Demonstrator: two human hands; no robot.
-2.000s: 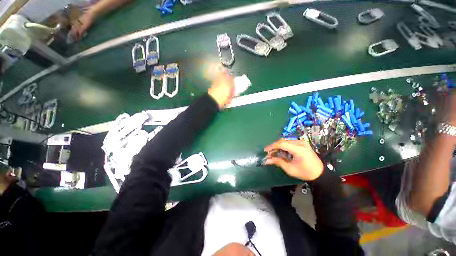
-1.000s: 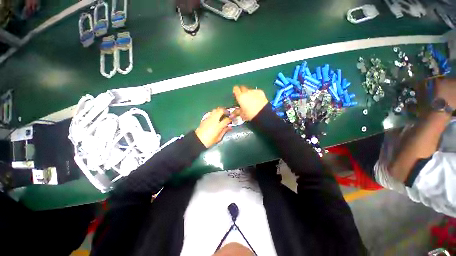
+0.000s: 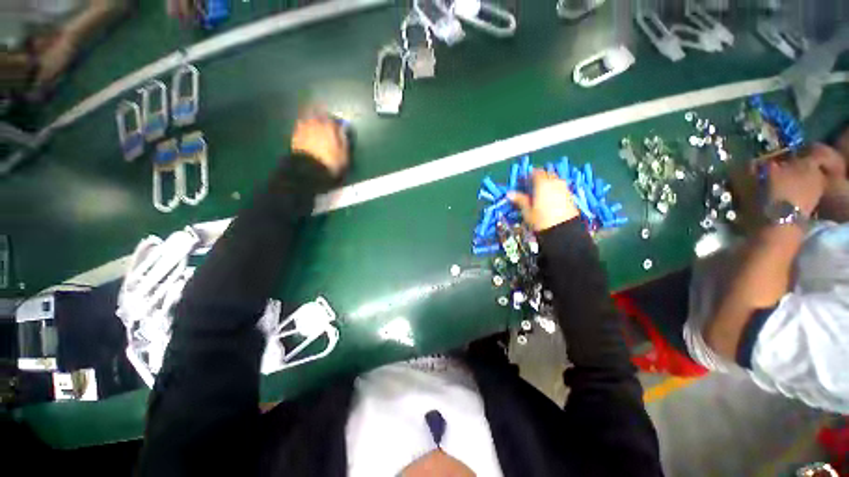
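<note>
My left hand (image 3: 321, 143) is blurred, over the green bench beyond the pale strip. A bit of blue shows at its fingers, but what it touches or holds is unclear. My right hand (image 3: 551, 200) reaches into the heap of blue cells (image 3: 593, 197), and its fingertips are among them. Whether it grips a cell cannot be told. Silvery-green small parts (image 3: 518, 244) lie beside the cells, partly behind my right sleeve. White loop housings (image 3: 154, 279) are heaped at left, partly covered by my left sleeve.
Part-assembled units (image 3: 168, 172) stand in rows at upper left. Loop units (image 3: 605, 65) lie along the far side. A black-and-silver bench device (image 3: 39, 333) is at far left. Small metal rings (image 3: 524, 324) lie near the edge. A neighbour's arms (image 3: 777, 233) are at right.
My hands were together around a white piece in front of me. They have parted: the left moved forward and left past the strip, the right moved right to the blue heap.
</note>
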